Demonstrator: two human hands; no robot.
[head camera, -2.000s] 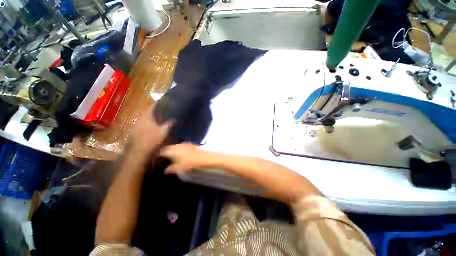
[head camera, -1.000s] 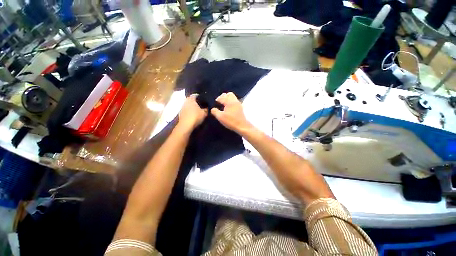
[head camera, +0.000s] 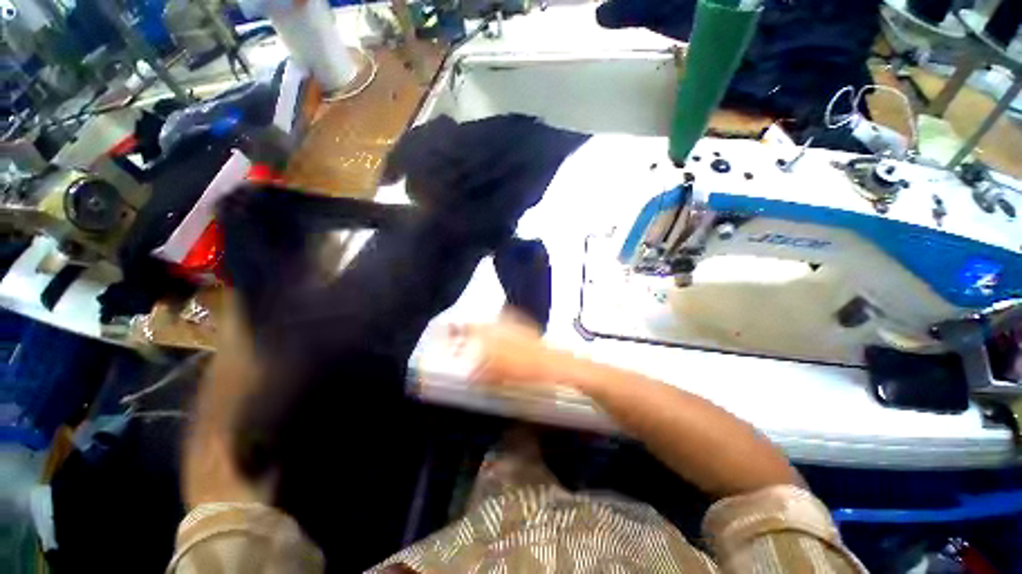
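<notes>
A dark navy or black garment panel (head camera: 482, 168) lies across the white table's left part. Dark cloth is raised and blurred on the left, in front of the wooden board, and hangs down over the table's front edge. My left hand (head camera: 232, 336) is blurred and mostly hidden by this raised cloth, which it holds. My right hand (head camera: 493, 350) is blurred at the table's front edge, left of the sewing machine (head camera: 784, 297). A narrow dark flap (head camera: 525, 280) rises just beyond its fingers; whether they grip it is not clear.
The machine's needle area is right of the cloth. A green thread cone (head camera: 712, 79) stands behind the machine head. A flat black rectangle (head camera: 917, 378) lies at right. A red and white box (head camera: 204, 249) is at left, partly covered by cloth. A white cone (head camera: 314, 45) stands far left.
My hands were together on the cloth over the table; now they are apart, the left back and left with raised cloth, the right lower near the table edge. The view has shifted slightly.
</notes>
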